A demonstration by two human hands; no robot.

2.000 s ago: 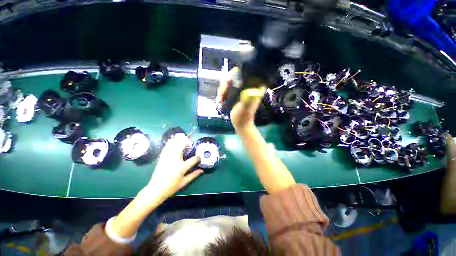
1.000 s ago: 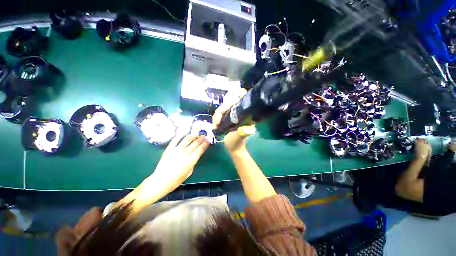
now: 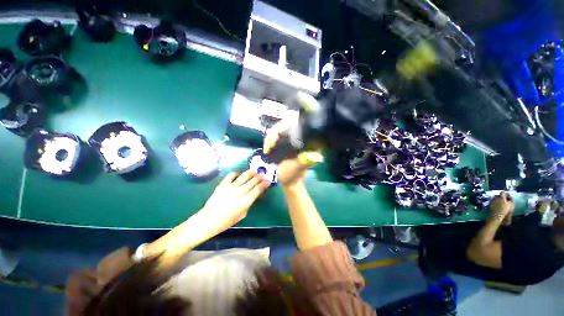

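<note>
A small black motor housing with a silver-white plate (image 3: 262, 168) sits on the green mat in front of me. My left hand (image 3: 236, 196) steadies it, fingertips at its near edge. My right hand (image 3: 287, 162) is right beside it, around the blurred black electric screwdriver (image 3: 343, 117). The tool slants up to the right; its tip is hidden or too blurred to tell contact. Three housings with pale plates stand to the left, the nearest (image 3: 195, 154) apart from the held one. The grey-white screw feeder (image 3: 247, 86) stands just behind.
Dark housings (image 3: 43, 73) lie at the left back. A dense heap of finished motor assemblies with wires (image 3: 427, 160) lies right of the screwdriver. Blue bins (image 3: 513, 37) are at the upper right. Another person's arm (image 3: 488, 237) reaches the bench at the right.
My left hand has moved from the third housing to the rightmost one. My right hand has brought the screwdriver from the feeder to that unit. The camera view has also shifted.
</note>
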